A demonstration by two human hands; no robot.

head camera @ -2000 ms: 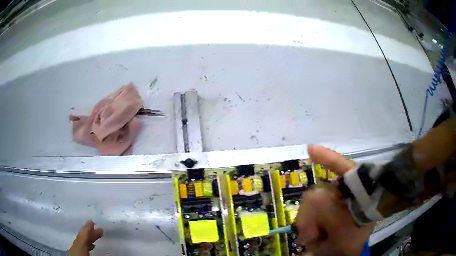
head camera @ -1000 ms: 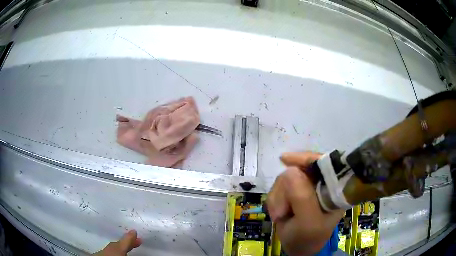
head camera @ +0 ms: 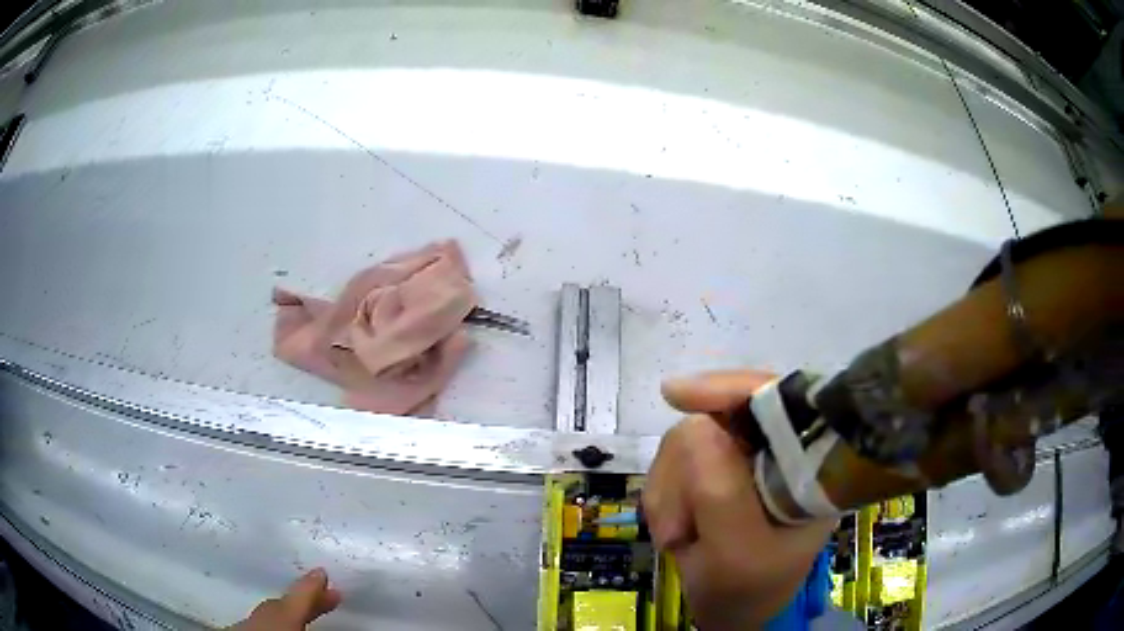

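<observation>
My right hand (head camera: 727, 518) grips the brown-amber glue dispensing gun (head camera: 961, 358) near its white wrap. The gun's pale-blue nozzle (head camera: 620, 518) points left over the small orange-yellow parts at the far end of the leftmost power supply board (head camera: 598, 565). Whether the tip touches them I cannot tell. The board's bright yellow transformer (head camera: 605, 610) shows at the bottom edge. My right hand and the gun hide the boards in the middle; more boards (head camera: 895, 573) show right of my wrist. My left hand (head camera: 293, 606) is cut off by the bottom edge, thumb raised, with nothing visible in it.
A silver guide rail (head camera: 493, 450) runs along the boards' far edge. A slotted bracket (head camera: 589, 358) with a black knob (head camera: 593, 456) stands across it. A crumpled pink cloth (head camera: 401, 323) lies to the left, with thin dark metal points (head camera: 499, 321) sticking out.
From the board's transformer, the nozzle has moved to the far end of the leftmost board. The view has shifted, and more of the gun shows. In the last second little has moved.
</observation>
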